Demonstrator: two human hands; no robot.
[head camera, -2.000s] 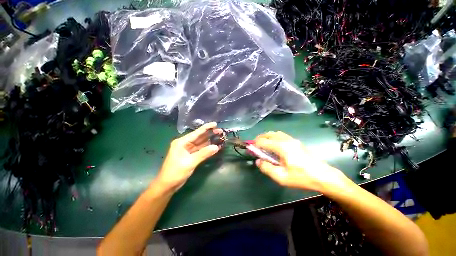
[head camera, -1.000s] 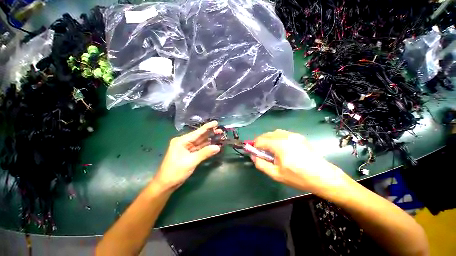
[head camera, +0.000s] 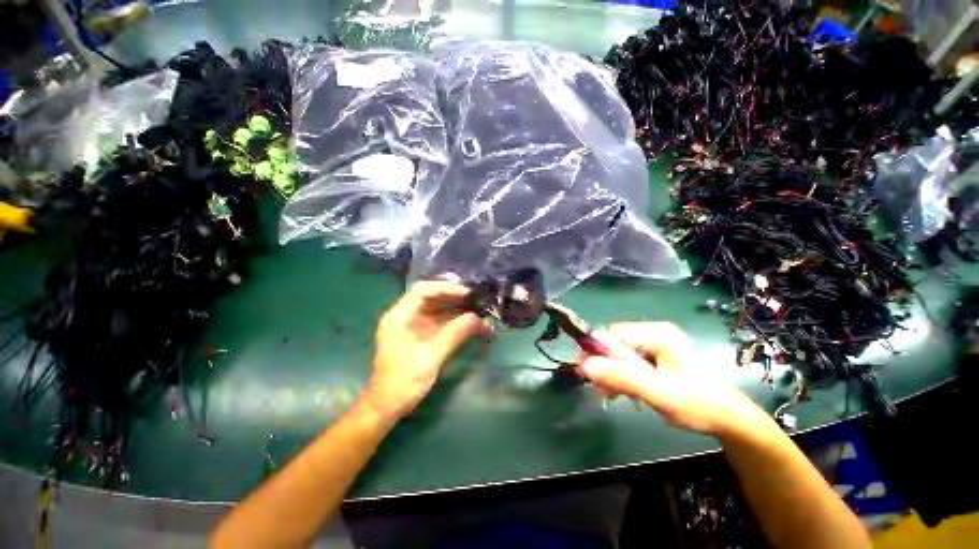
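Observation:
My left hand (head camera: 421, 335) holds a dark round part (head camera: 523, 298) at its fingertips, with a thin black cable hanging from it. My right hand (head camera: 657, 373) is closed on red-handled pliers (head camera: 594, 341). The pliers' dark metal jaws point up and left and are close to the round part; whether they touch it I cannot tell. Both hands are above the green tabletop (head camera: 311, 370), in front of the bags. Fine wires around the left fingertips are too blurred to make out.
A large clear bag (head camera: 526, 177) of dark parts lies behind the hands, beside a smaller clear bag (head camera: 360, 145) with white labels. A black harness pile (head camera: 794, 236) is at the right. Another pile (head camera: 129, 290) with yellow-green pieces (head camera: 256, 150) is at the left.
The view has shifted, so the bags sit lower. The dark round part now shows clearly at my left fingertips. My right hand and the pliers have moved a little away from my left hand.

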